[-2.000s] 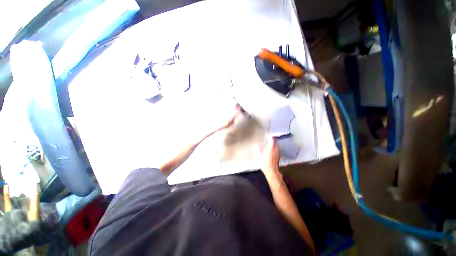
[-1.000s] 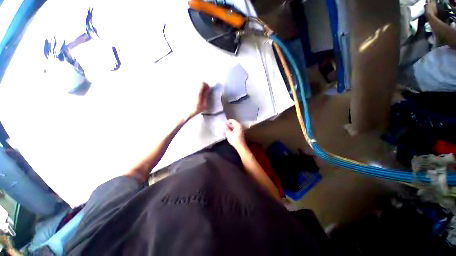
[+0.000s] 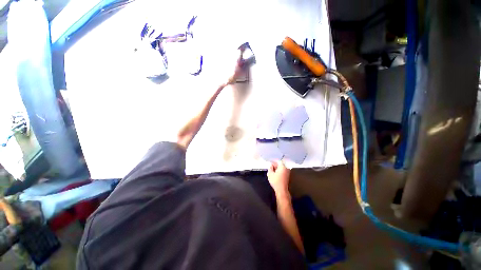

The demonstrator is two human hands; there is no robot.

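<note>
Pale grey garment pieces [image 3: 294, 120] lie flat and overlapping near the table's near edge, right of centre, with a broken dark strip across them. My left hand [image 3: 240, 66] reaches farther up the table, its fingers at another piece with dark edges [image 3: 247, 51]; glare and blur hide whether it grips it. My right hand [image 3: 278, 170] is at the near edge, just below the laid pieces, fingers bent; whether it holds anything is unclear. The steam iron [image 3: 304, 57], with an orange handle, is parked at the right, untouched.
Crumpled dark-and-pale pieces [image 3: 161, 45] lie farther up the glaring white table cover [image 3: 116, 116]. Blue and orange lines [image 3: 361, 153] run from the iron down the right side. A blue padded arm [image 3: 37, 84] stands left. Part of a person shows at lower left.
My left hand has left the laid pieces and reached up the table to a separate piece. My right hand is lower, at the near edge. The laid pieces now line up more evenly. The camera view has shifted.
</note>
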